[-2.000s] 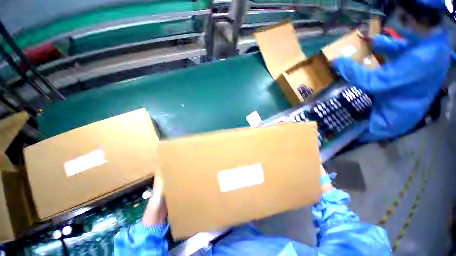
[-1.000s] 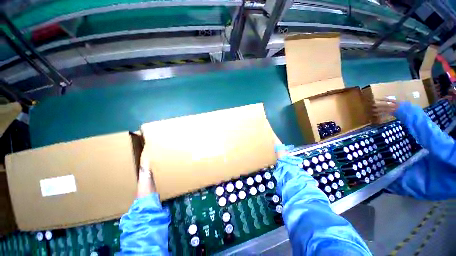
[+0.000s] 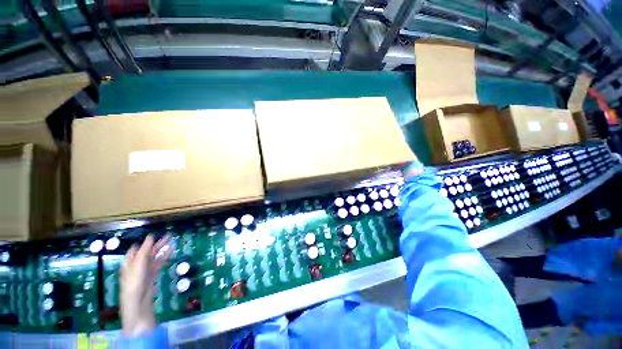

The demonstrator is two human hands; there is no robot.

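Note:
A closed brown carton [image 3: 334, 140] stands behind the circuit boards on the green surface. My right hand [image 3: 412, 169] is at its right front corner, small and partly hidden by the sleeve; its fingers cannot be made out. My left hand [image 3: 142, 276] is over the green circuit board [image 3: 273, 262], slightly blurred, fingers apart and empty. A second closed carton [image 3: 164, 187] with a white label stands to the left, close beside the first. Black capacitors with pale round tops [image 3: 361, 203] stand in rows on the boards.
An open carton [image 3: 477, 146] with a few dark capacitors stands right of the closed ones. Another open carton [image 3: 31, 194] is at the far left. A silver rail [image 3: 293, 298] runs along the boards' near edge. Another person's blue sleeve [image 3: 586, 262] is at lower right.
The carton that was between my hands now rests behind the boards. My left hand has let go and moved left and down over the board. The other person's hand has left the right-hand cartons.

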